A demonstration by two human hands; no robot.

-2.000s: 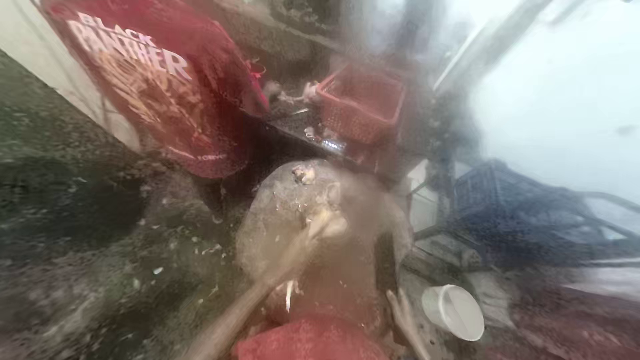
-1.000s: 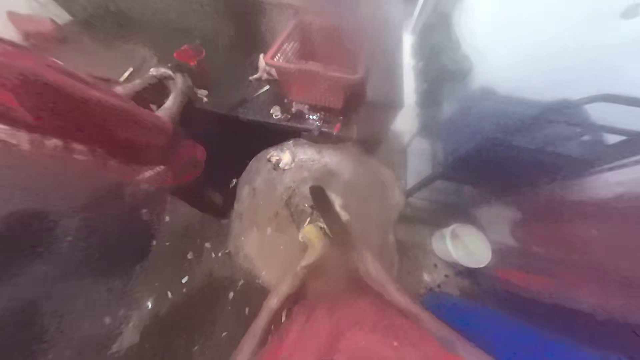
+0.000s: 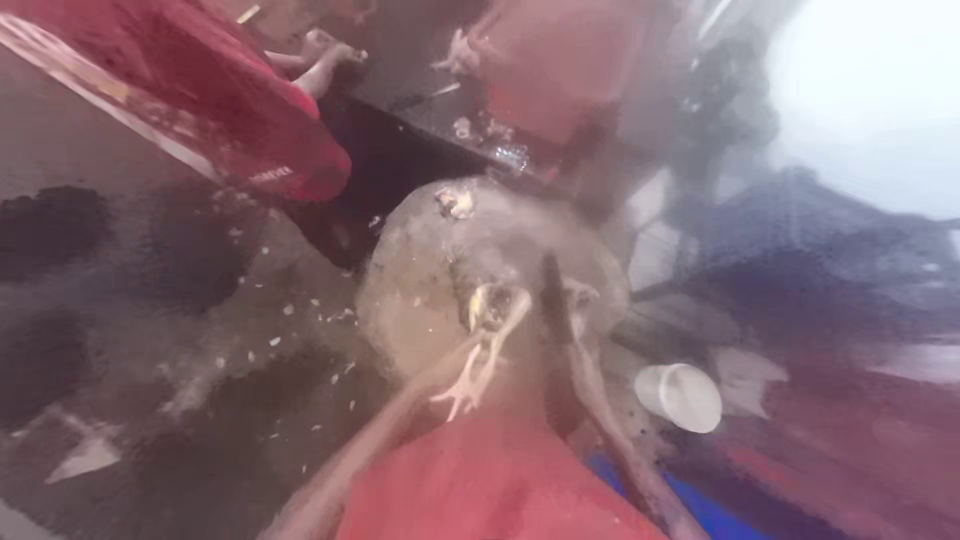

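A round chopping block (image 3: 420, 300) stands before me. My left hand (image 3: 484, 322) is low on its middle, closed around a pale poultry piece (image 3: 514, 304); a clawed foot (image 3: 465, 390) hangs toward my red clothing. My right hand (image 3: 581, 296), blurred, is at the block's right side against a long dark blade-like tool (image 3: 555, 322), which it appears to grip. The tool lies roughly lengthwise, its far end over the block. A small pale and reddish scrap (image 3: 456, 202) rests near the far rim. Blur hides my fingers and the tool's exact shape.
Beyond the block, a dark surface (image 3: 420, 112) bears scraps and a red plastic basket (image 3: 559, 67), with poultry feet (image 3: 461, 56) beside it. A person in red (image 3: 225, 97) is at upper left, hands (image 3: 322, 60) together. A white tub (image 3: 690, 397) stands right; pale bits litter the floor (image 3: 277, 352).
Two seconds ago my right hand and the dark tool were off the block's lower right; one second ago the tool was over its middle. Now it is farther right, apart from my left hand.
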